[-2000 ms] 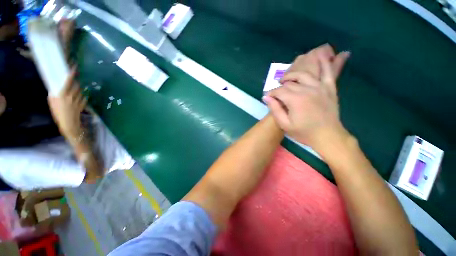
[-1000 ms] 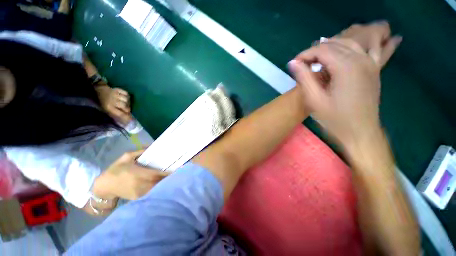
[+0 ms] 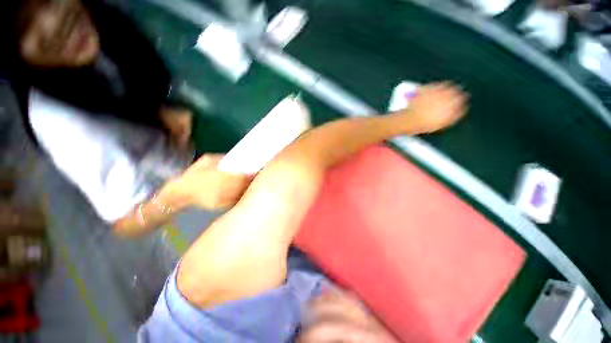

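Note:
My left hand [image 3: 439,107] reaches over the green belt, blurred. A white carton with a purple mark [image 3: 403,96] shows beside its wrist, partly hidden; whether the hand grips it I cannot tell. My right hand [image 3: 338,318] is blurred and cut off at the bottom edge, close to my body; its fingers are unclear. Another white carton with a purple rectangle [image 3: 538,193] lies on the belt to the right.
A pink-red mat [image 3: 415,248] lies before me, beside the pale rail [image 3: 455,171]. A neighbour's hand [image 3: 214,181] holds a white stack [image 3: 264,137] against my left arm. White cartons [image 3: 566,311] stand at lower right. More white pieces [image 3: 224,50] lie at upper left.
My right hand has left my left hand and drawn back to the bottom edge. The view has shifted, showing more of the mat and the lower-right cartons. The neighbour's stack remains beside my left arm.

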